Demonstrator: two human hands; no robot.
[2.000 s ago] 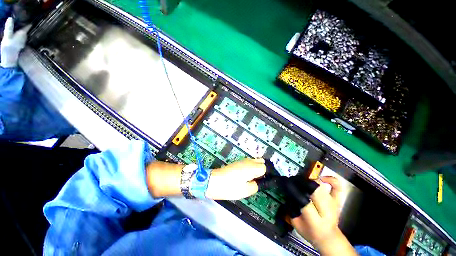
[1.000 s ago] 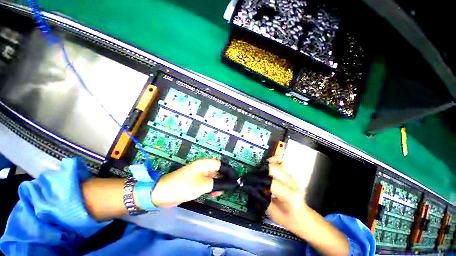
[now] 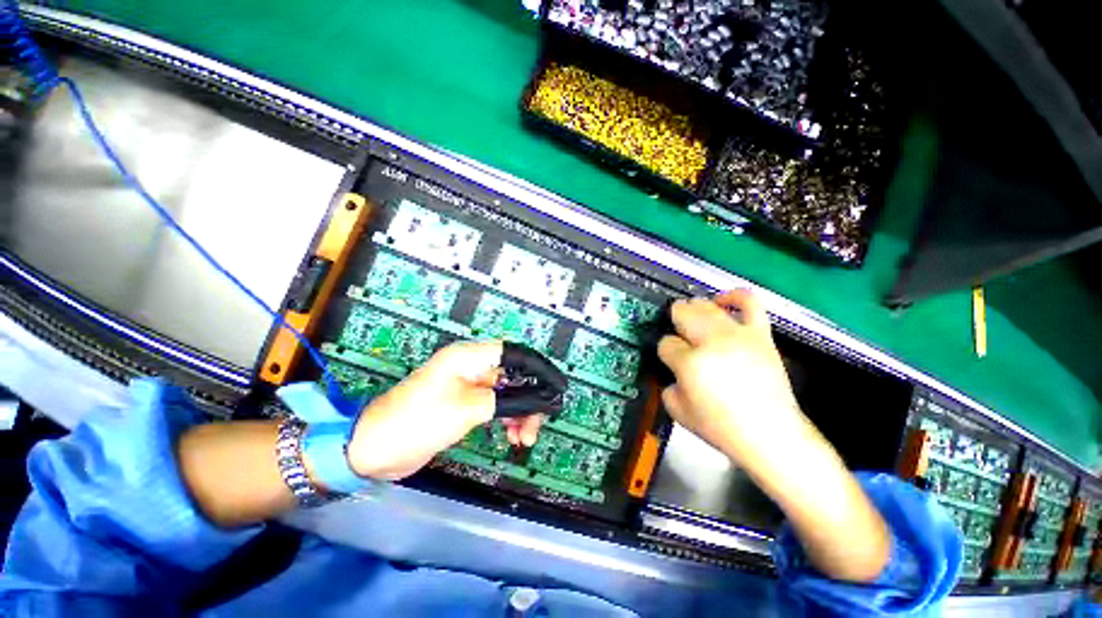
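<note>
The black carrier pallet (image 3: 483,217) lies on the conveyor with green circuit boards (image 3: 410,284) in columns and orange bars at both ends. My left hand (image 3: 435,404) is over the lower middle of the pallet, black cots on its fingertips held together. Small pale bits show at the cots, but I cannot tell what they are. My right hand (image 3: 725,362) is at the pallet's upper right corner, fingers bent, its black-covered fingertips near the top right board. Whether it holds anything is hidden.
Black bins with yellow components (image 3: 619,121), silver-black components (image 3: 725,48) and brown components (image 3: 804,193) stand on the green mat (image 3: 423,85). A blue cord (image 3: 181,232) runs to my left wrist. More pallets (image 3: 961,483) lie at right. A yellow stick (image 3: 979,321) lies on the mat.
My hands were together over the lower right boards. My right hand has moved up and away to the upper right corner. My left hand stays over the boards. The view has shifted.
</note>
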